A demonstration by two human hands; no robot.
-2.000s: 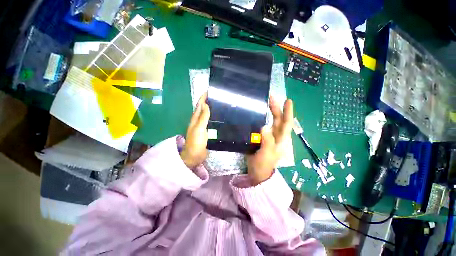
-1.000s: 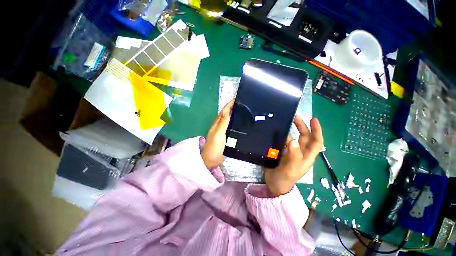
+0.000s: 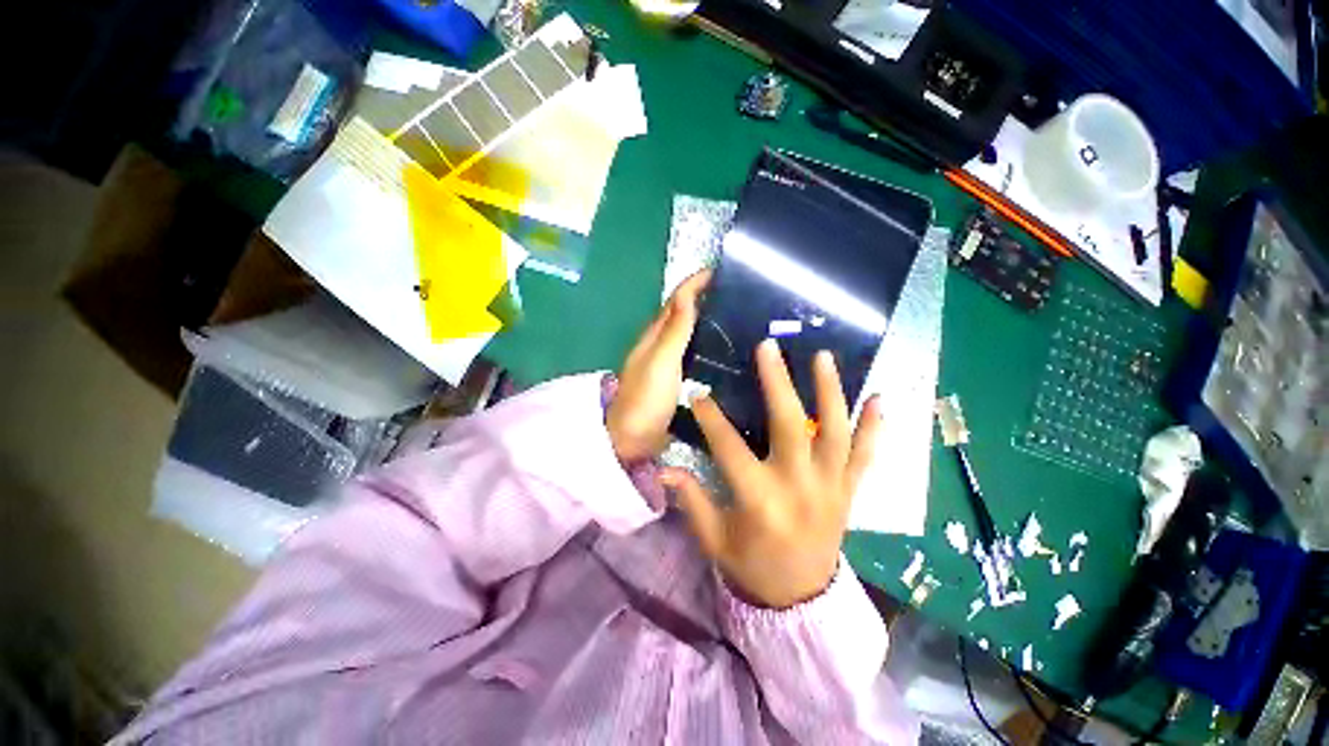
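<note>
A black glossy display module (image 3: 816, 270) is tilted over a silvery bubble-wrap sheet (image 3: 907, 423) in the middle of the bench. A bright band of light reflects across its glass. My left hand (image 3: 656, 372) holds it by its lower left edge. My right hand (image 3: 784, 488) is spread over the lower part of the screen with its fingers apart, fingertips on or just above the glass. It grips nothing. The module's lower edge is mostly hidden by my right hand.
White and yellow film sheets (image 3: 452, 270) lie at left, wrapped displays (image 3: 270, 445) below them. A brush-like tool (image 3: 972, 488) and white scraps (image 3: 1068, 608) lie at right, near a clear dotted mat (image 3: 1096, 382) and a dark board (image 3: 1003, 260). A blue-edged tray (image 3: 1213, 313) stands far right.
My right hand has let go of the module's right edge and moved over the screen, fingers spread. My left hand still holds the module. The view has shifted.
</note>
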